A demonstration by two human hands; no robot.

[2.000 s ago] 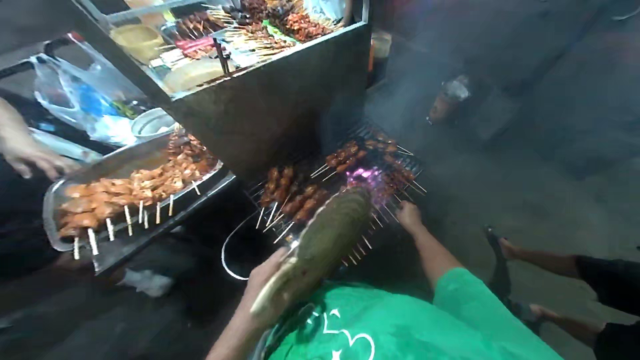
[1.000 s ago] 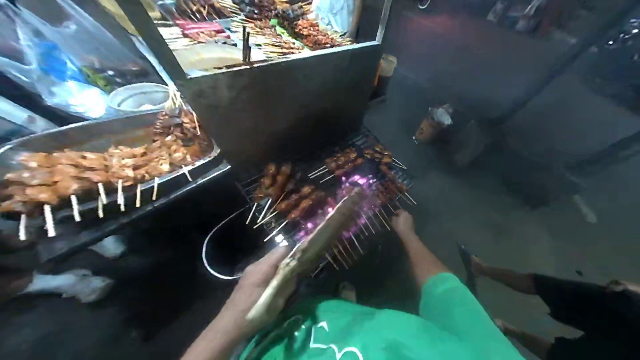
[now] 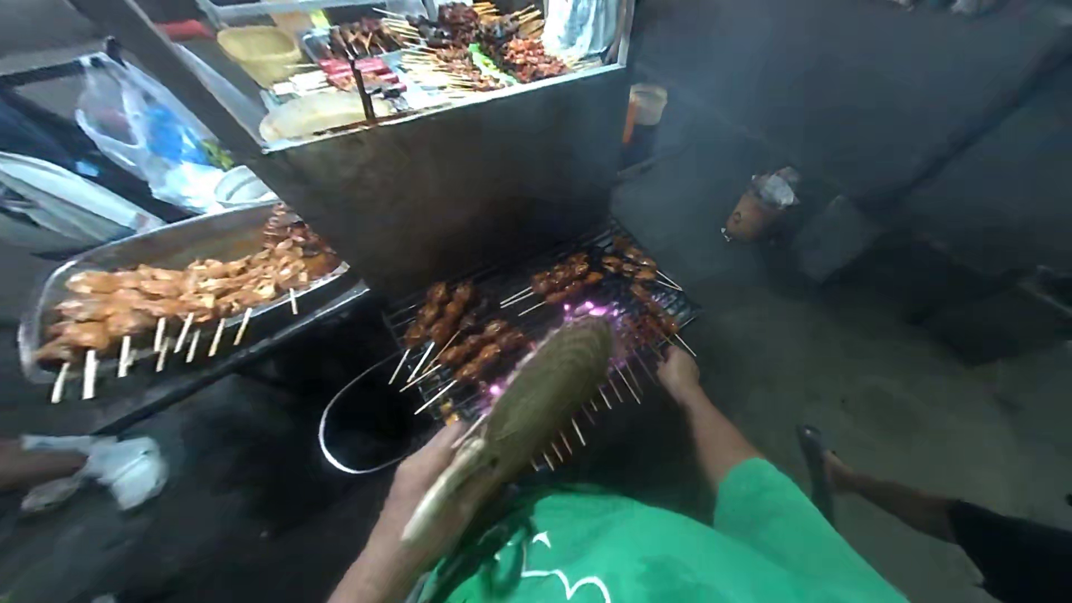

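My left hand [image 3: 431,469] is closed on a hand fan [image 3: 544,394], brownish and oblong, whose broad end lies over the front of the charcoal grill. Skewers of browned meat [image 3: 486,347] lie on the grill's wire grate [image 3: 607,239], with pinkish glowing spots [image 3: 590,311] around the fan's far end. At the grill's right front corner, my right hand [image 3: 678,373] is beside the sticks of the skewers [image 3: 649,322]; whether its fingers hold one cannot be told. The fan hides part of the grate.
A metal tray [image 3: 109,251] of paler meat skewers stands at left. Behind the grill rises a stall cabinet [image 3: 452,184] with more skewers on top. Plastic bags [image 3: 151,134] hang at upper left. A person's leg [image 3: 896,502] shows at right, a bucket [image 3: 645,109] behind.
The fan in my left hand has turned: its edge faced me a second ago, and its broad face shows now. My right hand stays at the grill's right front corner.
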